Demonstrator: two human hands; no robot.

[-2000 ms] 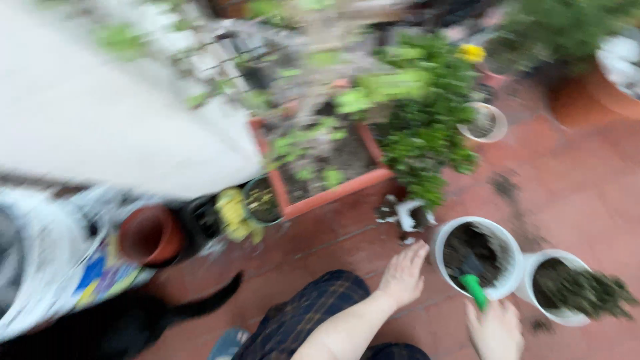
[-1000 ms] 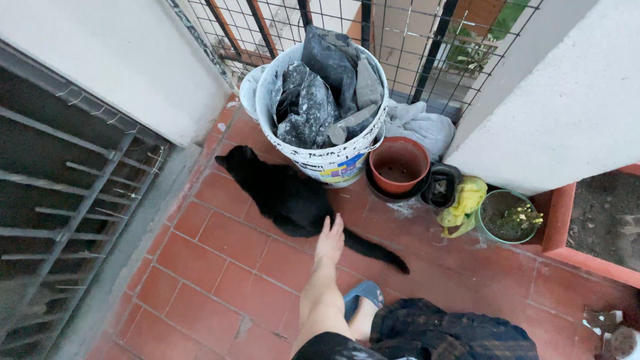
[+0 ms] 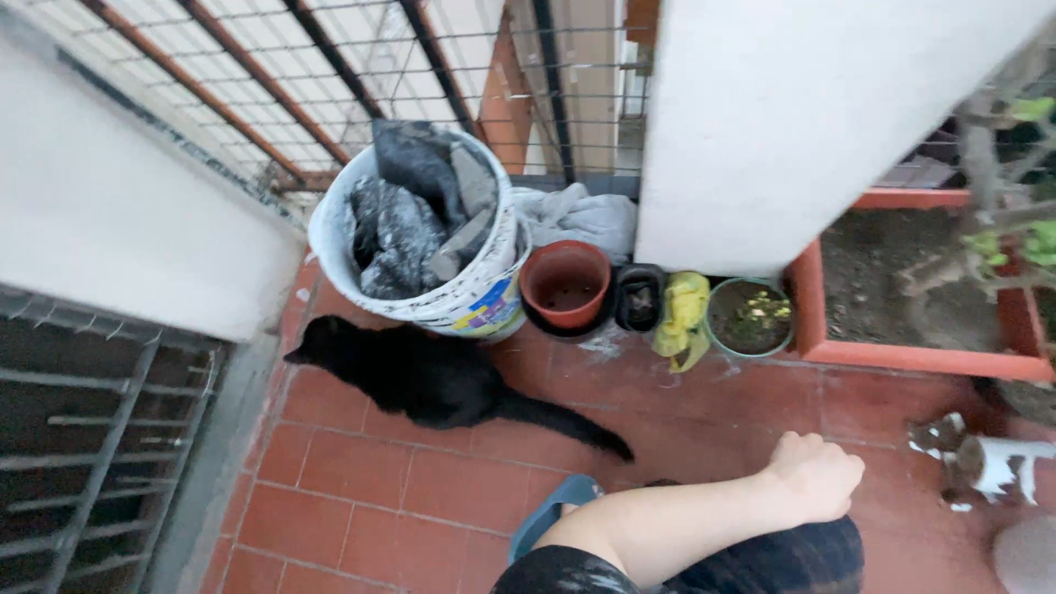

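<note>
My left hand [image 3: 817, 477] is loosely curled above my knee, over the red tiled floor, with nothing seen in it. My right hand is outside the view. A black cat [image 3: 421, 375] stands or crouches on the tiles to the left, its head toward the left wall and its tail stretched toward my forearm. Behind it, a white plastic bucket [image 3: 487, 309] holds dark, paint-stained plastic and grey pieces. Beside the bucket are an empty terracotta-coloured pot [image 3: 566, 285], a small black container [image 3: 640, 299], a yellow plastic bag [image 3: 685, 318] and a round green-rimmed pot [image 3: 749, 318] with a small plant.
A rectangular planter [image 3: 924, 360] with soil and a woody plant is at the right. Torn white pieces [image 3: 994, 466] with soil lie on the floor below it. A metal fence [image 3: 450, 70] and a white pillar [image 3: 775, 124] rise behind; a barred opening [image 3: 91, 445] is at left.
My left hand, extended with spread fingers near the cat's tail one second ago, is now curled over my knee, farther right. The view has swung far left since two seconds ago.
</note>
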